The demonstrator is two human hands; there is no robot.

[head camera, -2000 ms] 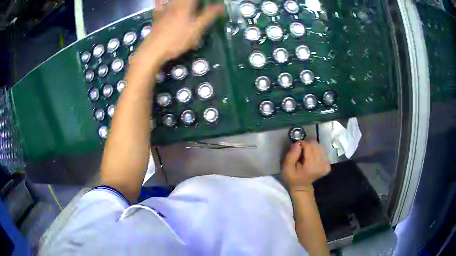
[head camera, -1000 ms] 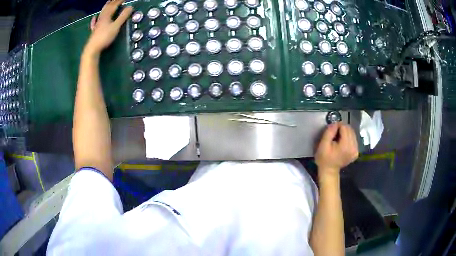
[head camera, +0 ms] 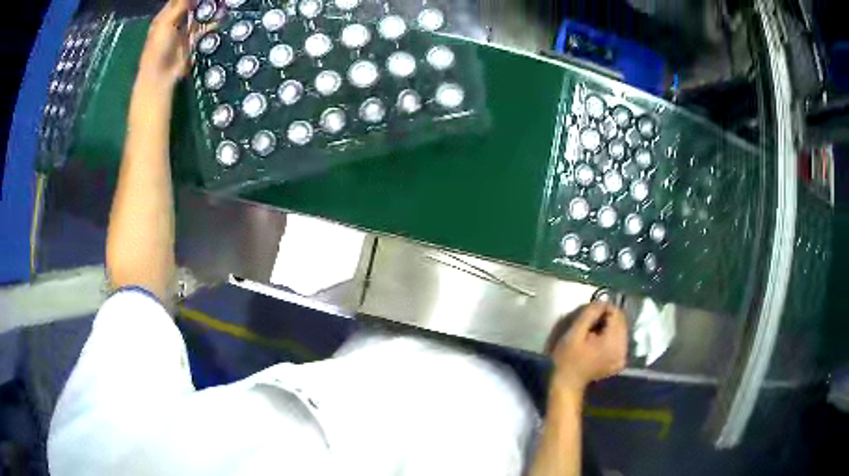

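A clear blister tray with rows of round silver-and-dark parts lies askew over the green belt at the upper left. My left hand is shut on its left edge; the fingertips are partly hidden at the picture's top. My right hand is curled over the steel ledge. Its fingertips are at a loose round part with a dark rim. Whether they grip it or only touch it cannot be told.
A second tray of round parts lies on the belt at the right. On the ledge are thin silver tweezers, a white paper sheet and a crumpled white wipe. A bright rail crosses at the right.
The left tray has turned askew to the belt and its gap from the right tray has widened. My left hand is now on its left edge. My right hand remains by the loose part.
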